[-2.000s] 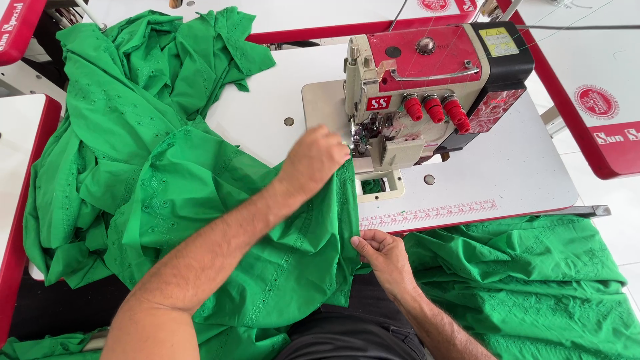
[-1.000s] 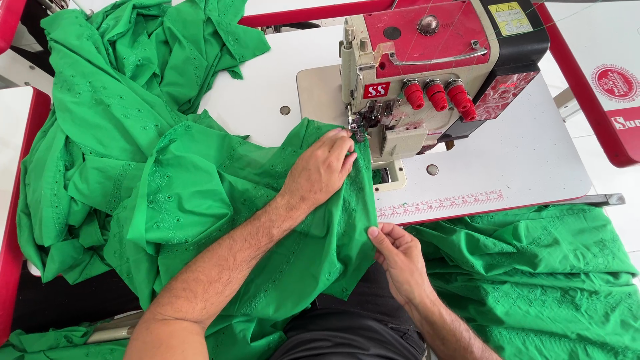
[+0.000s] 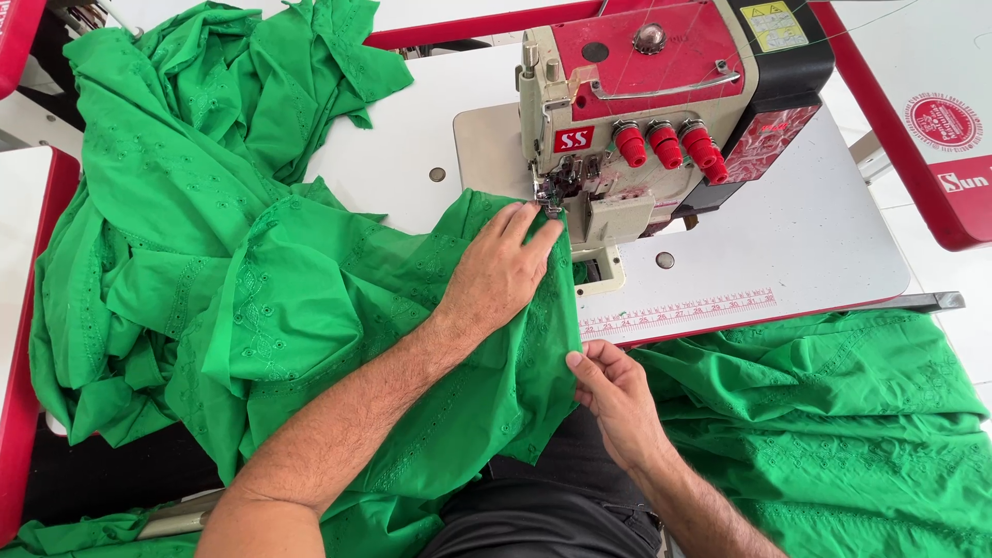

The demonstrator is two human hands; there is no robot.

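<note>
Green embroidered fabric [image 3: 294,310] spreads over the left half of the sewing table, its right edge running up to the presser foot [image 3: 552,203] of an overlock sewing machine [image 3: 643,101]. My left hand [image 3: 504,263] lies on top of the fabric, fingers spread, with the fingertips just in front of the presser foot. Lower down, my right hand [image 3: 616,387] pinches the fabric's right edge between thumb and fingers, near the table's front edge. The needle area is partly hidden by machine parts and my fingers.
More green embroidered fabric [image 3: 814,418] hangs in folds at the right, below the table edge. The white tabletop [image 3: 790,232] bears a printed ruler scale [image 3: 682,311]. Red-edged tables stand at the left [image 3: 23,256] and right [image 3: 930,178]. A metal bar [image 3: 922,301] juts out at the right.
My left hand was a loosely closed fist near the presser foot; its fingers are now extended flat on the fabric. My right hand keeps its pinch on the edge. The view has shifted slightly.
</note>
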